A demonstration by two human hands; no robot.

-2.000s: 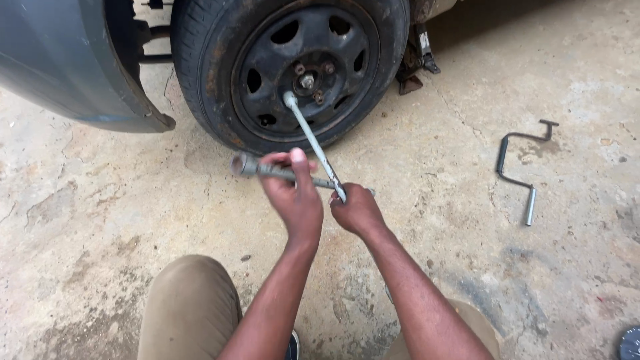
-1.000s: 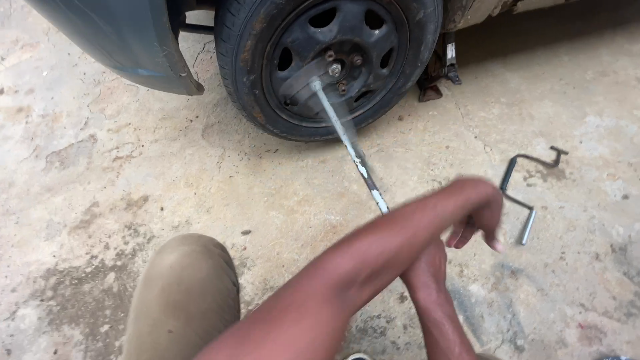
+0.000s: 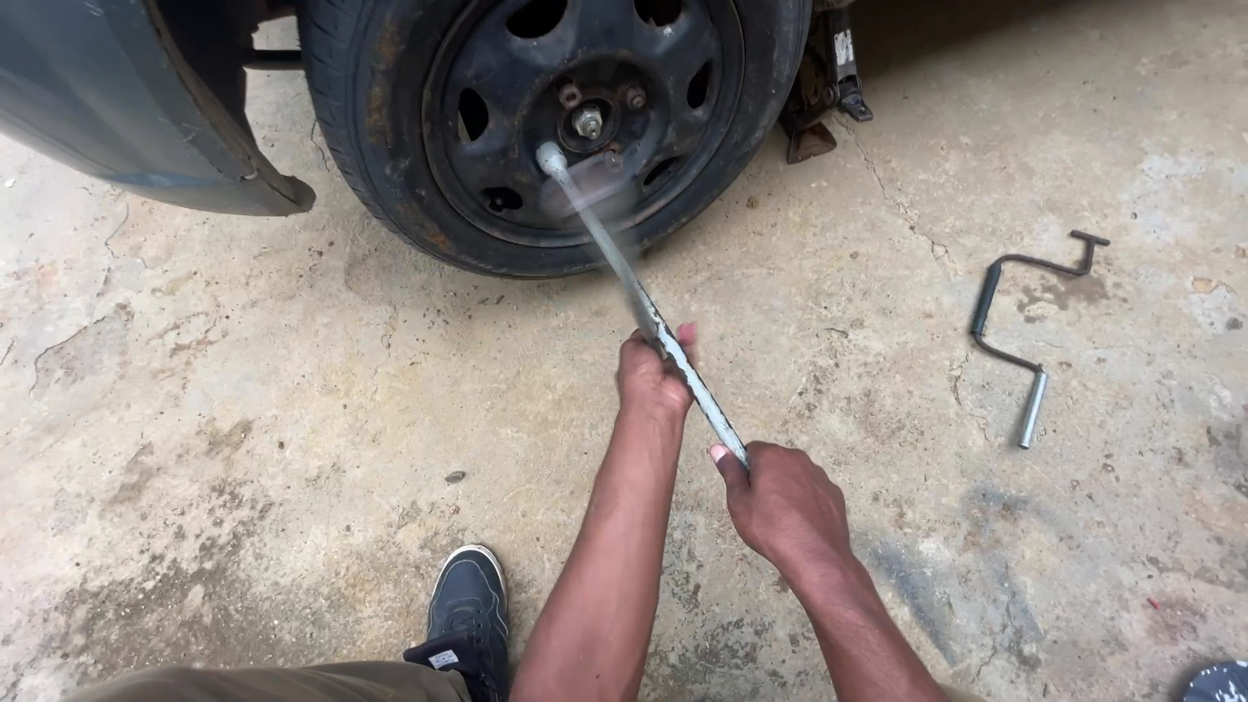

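Note:
A long metal lug wrench (image 3: pixel 609 249) with worn pale paint slants down from the steel wheel (image 3: pixel 526 73), its socket end at a lug position left of the hub nut (image 3: pixel 588 122). My right hand (image 3: pixel 788 497) is closed around the near end of the wrench. Farther up the bar, my left hand (image 3: pixel 653 375) is against its left and underside; its fingers are partly hidden, so its grip cannot be told. A blurred, moving part of the wrench shows by the wheel's lower rim.
A black tire (image 3: pixel 361 146) surrounds the wheel, beside the car's dark bumper (image 3: pixel 127 117). Right of the tire, a jack (image 3: pixel 840 58) stands beneath the car. A cranked metal handle (image 3: pixel 987 297) lies on the stained concrete floor (image 3: pixel 292 439). My shoe (image 3: pixel 468 604) is at the bottom.
My left arm, which crossed over my right a second ago, is back on the left with its hand by the bar. My right hand stays at the near end. The view has shifted closer to the wheel.

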